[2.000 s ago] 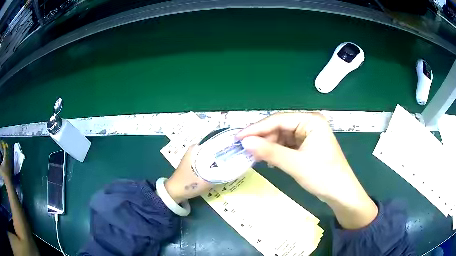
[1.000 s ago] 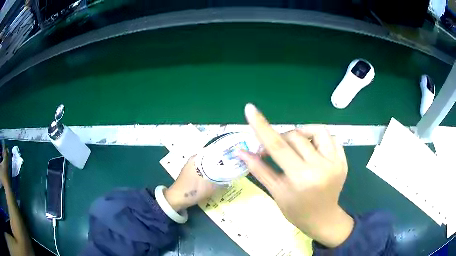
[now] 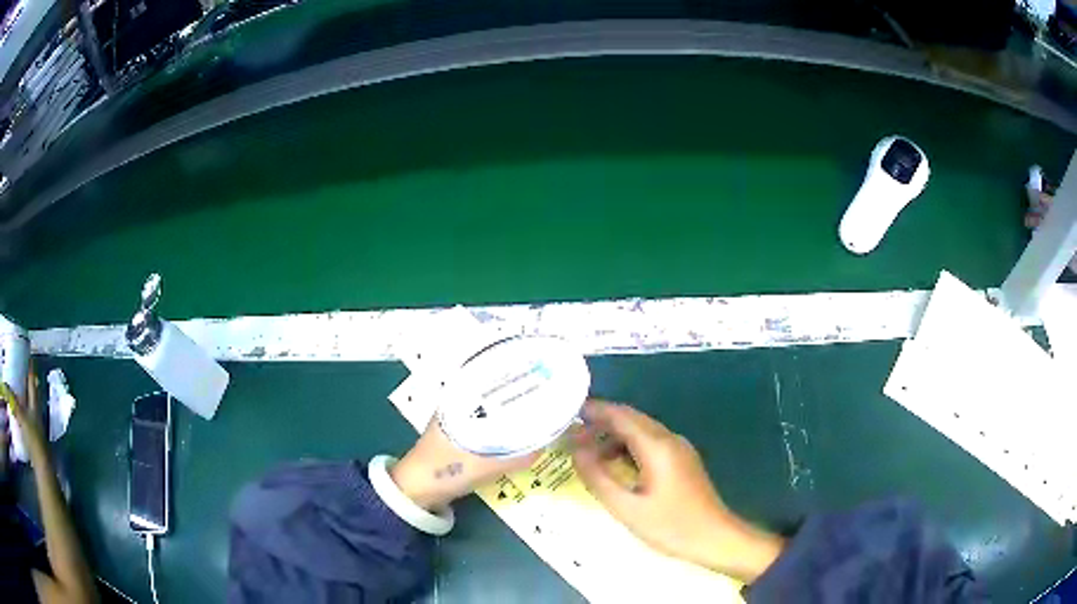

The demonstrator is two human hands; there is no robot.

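Note:
A white handset (image 3: pixel 517 395) is held end-on above the worktop, its round face up, with small black print and a bluish glint on it. My left hand (image 3: pixel 446 463) grips it from below and left; most of its fingers are hidden under it. My right hand (image 3: pixel 644 478) is at the handset's lower right edge, fingers curled; whether its fingertips touch the handset or hold anything I cannot tell. A label sheet (image 3: pixel 567 519), yellow and white, lies under both hands.
Another handset (image 3: pixel 883 196) lies on the green belt. Label sheets (image 3: pixel 978 401) lie right, beside a pale post (image 3: pixel 1044 262). A dispenser bottle (image 3: pixel 177 366) and smartphone (image 3: pixel 150 463) are at left. Another person's arm (image 3: pixel 53 507) is far left; a hand (image 3: pixel 1039 210) is far right.
My right hand has moved from the handset's face to its lower right side, uncovering the face. The handset on the belt has shifted right. A hand now shows at the far-right handset.

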